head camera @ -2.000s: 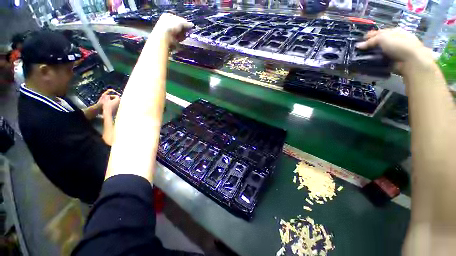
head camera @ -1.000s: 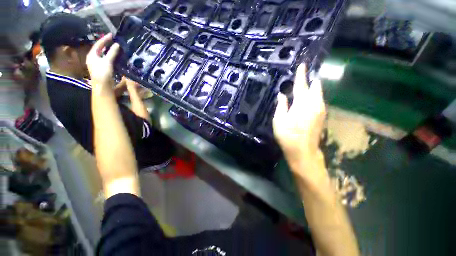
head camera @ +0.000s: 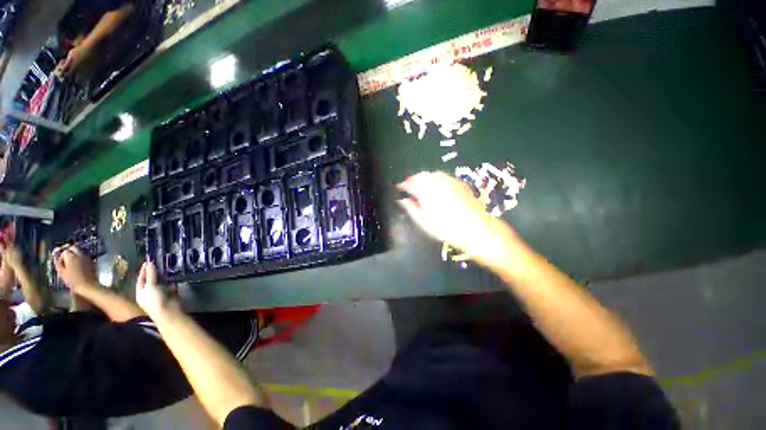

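Note:
A glossy black blister tray (head camera: 260,168) lies on the green bench to the left, with rows of rectangular pockets and round recesses. My left hand (head camera: 151,291) is at the tray's near left corner, fingers up against or beside its edge; its grip is not clear. My right hand (head camera: 437,201) is over the bench right of the tray, apart from it, fingers curled; whether it holds anything cannot be told. A heap of pale small pieces (head camera: 441,97) lies farther back. A mottled heap of small pieces (head camera: 495,186) is partly hidden by my right hand and forearm.
Printed tape (head camera: 470,44) runs behind the heaps. A dark box with a red picture (head camera: 561,18) lies at the far edge. Other workers' hands (head camera: 77,267) are at the left, with another person's arm (head camera: 97,38) across the line. The bench's near edge is before me.
The tray held up in both hands a second ago is down on the bench. My right hand has left it and moved beside the mottled heap. The view has turned downward and right.

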